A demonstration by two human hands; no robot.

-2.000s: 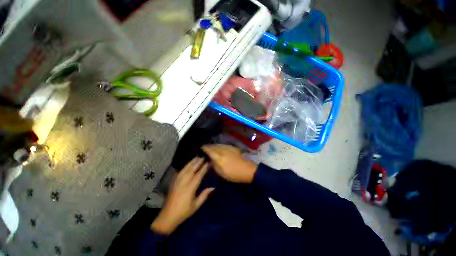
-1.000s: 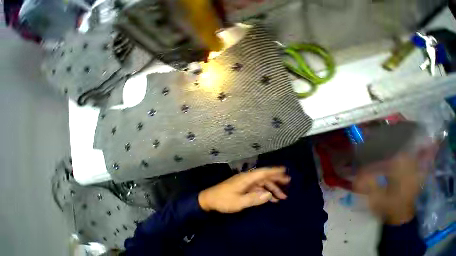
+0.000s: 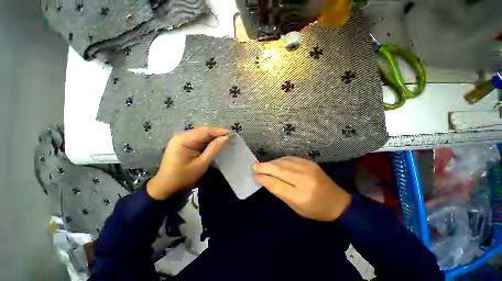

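A small plain whitish-grey rectangle piece point(image 3: 239, 169) is held between both hands, tilted, in front of the table's front edge. My left hand point(image 3: 190, 159) pinches its upper left corner. My right hand point(image 3: 300, 184) pinches its right edge. The grey fabric panel point(image 3: 209, 104) with dark flower motifs lies flat on the table behind the hands, its right part under the lit machine head point(image 3: 275, 16). Green-handled scissors point(image 3: 400, 74) lie at the panel's right edge, their blades mostly hidden.
More grey patterned cloth is heaped at the back left point(image 3: 121, 24) and hangs below the left table edge point(image 3: 80, 186). A ruler strip runs along the front edge point(image 3: 440, 140). A blue basket point(image 3: 419, 214) with clear bags stands below right. A yellowish object point(image 3: 480, 90) lies far right.
The view has turned back to the table. My right hand has come from the basket side to the middle, and both hands now hold the whitish piece. My left hand has closed its fingers.
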